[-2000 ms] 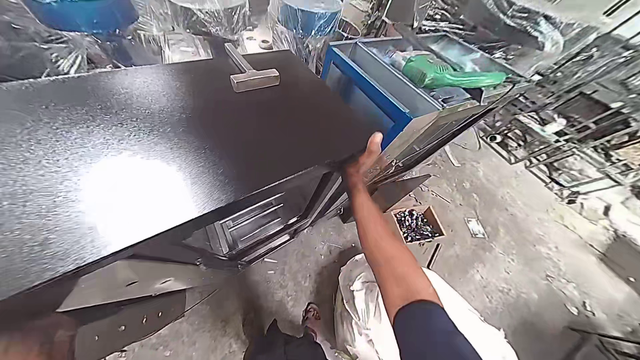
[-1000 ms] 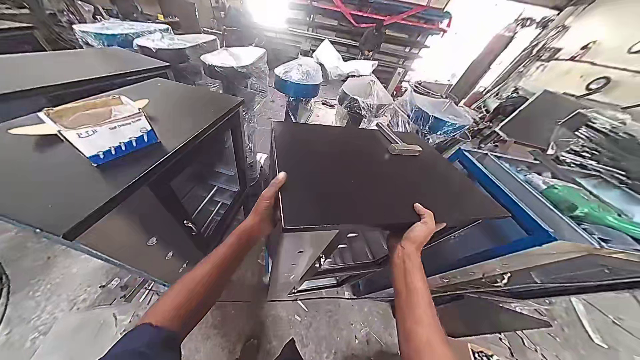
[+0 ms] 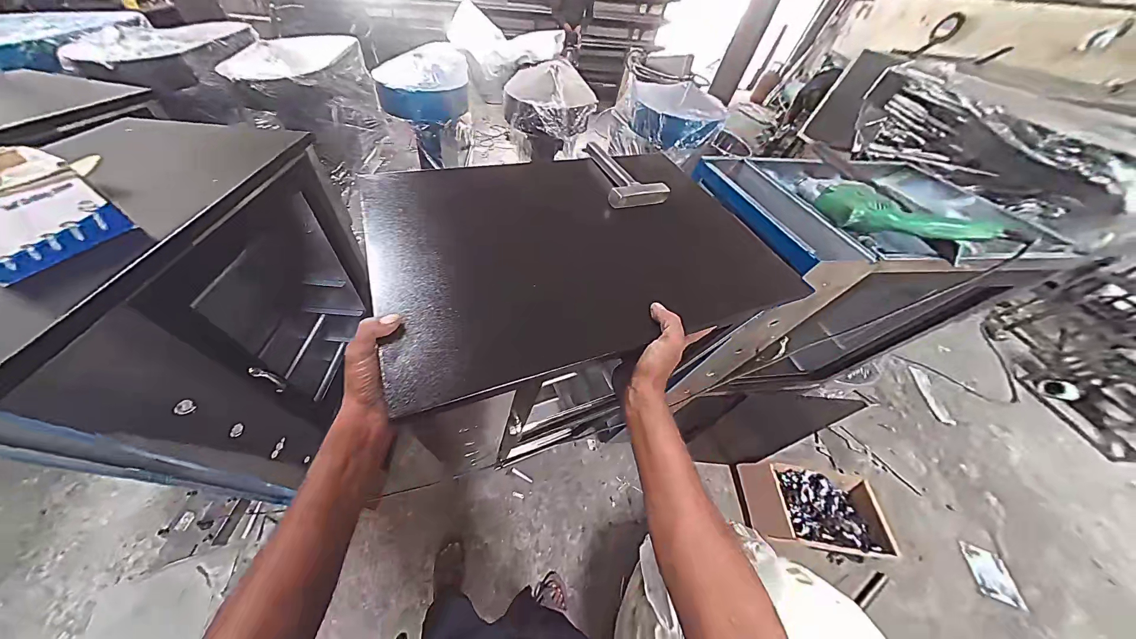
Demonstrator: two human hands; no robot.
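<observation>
A black cabinet (image 3: 532, 275) with a flat speckled top stands in front of me. My left hand (image 3: 366, 364) grips the near left edge of that top, thumb above and fingers hidden against the side. My right hand (image 3: 658, 351) holds the front edge nearer its right end, thumb on top and fingers underneath. A metal hammer (image 3: 637, 193) lies at the far right of the top, its handle pointing away. Below the front edge, part of an opening with metal slats shows.
A second black cabinet (image 3: 195, 169) stands at left, a cardboard box (image 3: 62, 213) on it. At right, a blue-framed cabinet (image 3: 754, 222) holds a green plastic-wrapped object (image 3: 896, 217). Plastic-wrapped blue stands (image 3: 422, 93) are behind. A box of small parts (image 3: 825, 515) sits on the floor.
My left hand, away from the top's edge two seconds ago, now grips its left side. My right hand stays on the front edge. The view has swung considerably.
</observation>
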